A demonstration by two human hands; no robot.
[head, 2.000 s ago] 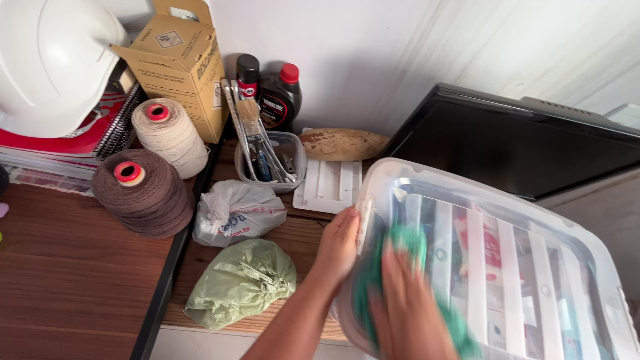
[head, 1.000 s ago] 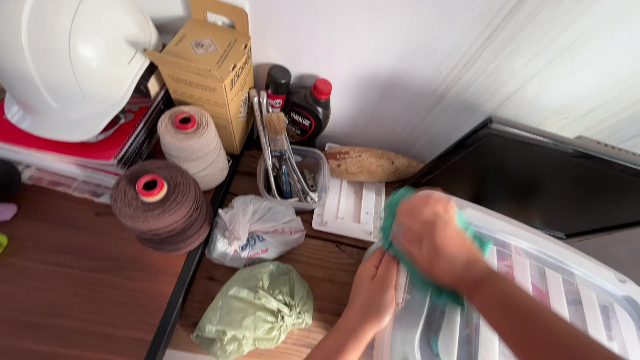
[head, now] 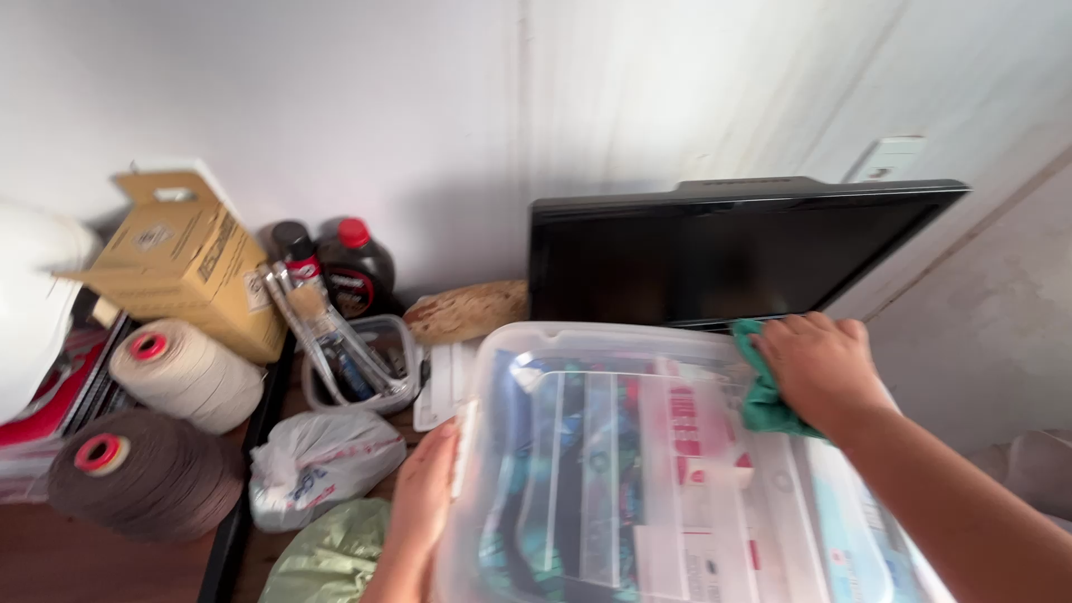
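A clear plastic storage box with a translucent lid [head: 603, 477] fills the lower middle, and packets and boxes show through it. My left hand [head: 423, 494] grips its left side at the white latch [head: 463, 448]. Under my right hand [head: 816, 368] is a bunched green cloth [head: 766, 394], pressed on the lid's far right part. Just behind the box stands a black flat-screen monitor [head: 703, 260]. The fingers of my right hand are close to its lower edge.
Left of the box are a green plastic bag [head: 331, 553], a white plastic bag [head: 322, 465], a small tub of tools [head: 406, 394], thread cones [head: 151, 477], a cardboard box [head: 188, 260] and a dark bottle with a red cap [head: 360, 268]. A brown elongated object [head: 469, 310] lies by the wall.
My right hand has moved with the green cloth from the lid's left part to its far right part. My left hand stays at the box's left side. The view has shifted.
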